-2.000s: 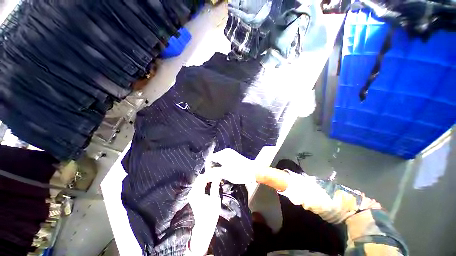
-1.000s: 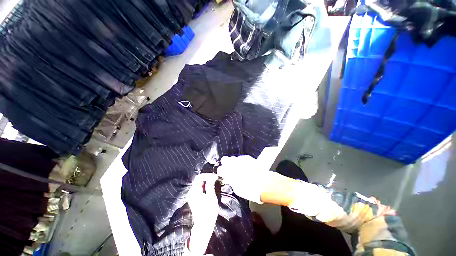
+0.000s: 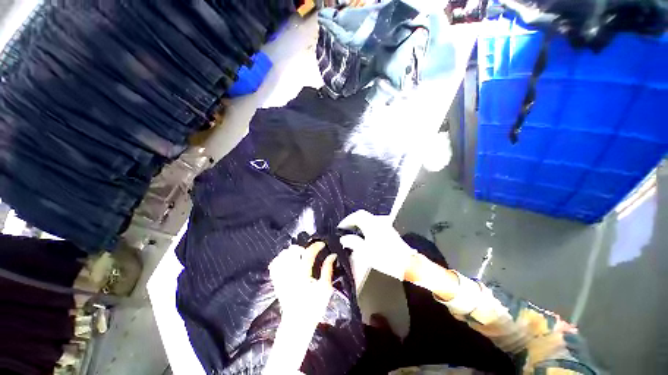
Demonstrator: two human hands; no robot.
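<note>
A dark pinstriped garment (image 3: 234,242) lies spread over a white table, with a plain black panel (image 3: 297,143) and a small white outline mark on its far part. My left hand (image 3: 302,272), overexposed to white, pinches a bunched dark edge of the garment near the table's near side. My right hand (image 3: 377,245), also washed out white, is beside it with its fingers on the same bunched cloth. A small dark thing shows at the right fingertips; I cannot tell what it is. The garment's wrinkled lower end lies by my left forearm.
Blue-grey denim-like cloth (image 3: 373,44) is piled at the table's far end. A large blue crate (image 3: 571,124) stands to the right with dark cloth hanging over it. Dark blue garments (image 3: 95,110) hang at the left, maroon ones (image 3: 36,307) below. A small blue bin (image 3: 251,73) stands behind.
My hands have shifted on the bunched edge; the left fingers now show spread and curled around dark cloth. The red spot by the left hand no longer shows. The view has shifted slightly.
</note>
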